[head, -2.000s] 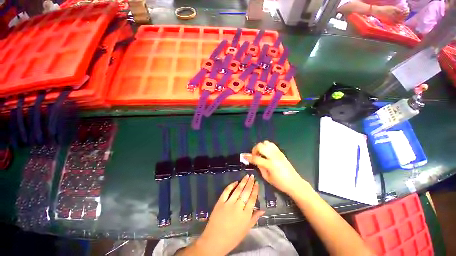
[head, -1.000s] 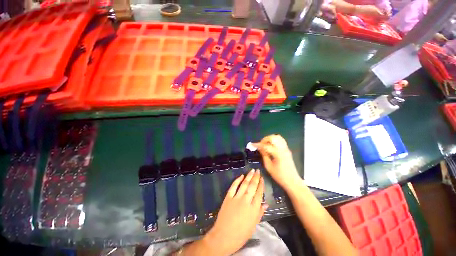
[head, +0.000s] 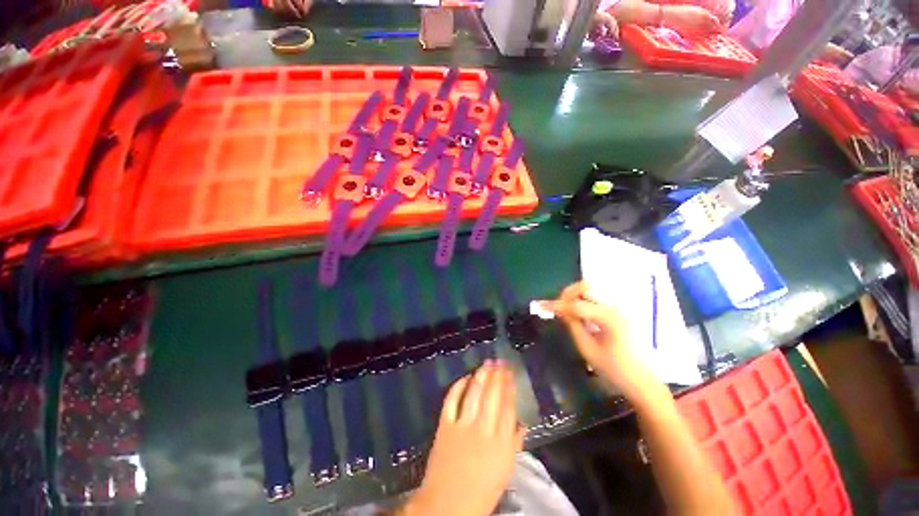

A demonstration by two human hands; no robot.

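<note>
Several dark watches with navy straps (head: 348, 361) lie side by side in a row on the green bench top, black square faces up. The last dark watch (head: 523, 331) lies a little apart at the right end. My right hand (head: 603, 328) pinches a small white pad (head: 542, 309) between thumb and fingers, at the upper right edge of that watch. My left hand (head: 474, 433) lies palm down with fingers together over the lower straps near the right of the row; what is under it is hidden.
An orange tray (head: 202, 151) behind the row holds purple-strap watches (head: 408, 181). Stacked red trays (head: 60, 151) and sticker sheets (head: 101, 403) are left. Right are a paper sheet (head: 630, 292), blue tray (head: 761, 264), bottle (head: 720, 207), black round item (head: 615, 207) and low red tray (head: 771, 433).
The view has shifted, so the bench items sit further left. My right hand with the white pad has moved right along the row to the end watch. My left hand stays near the straps.
</note>
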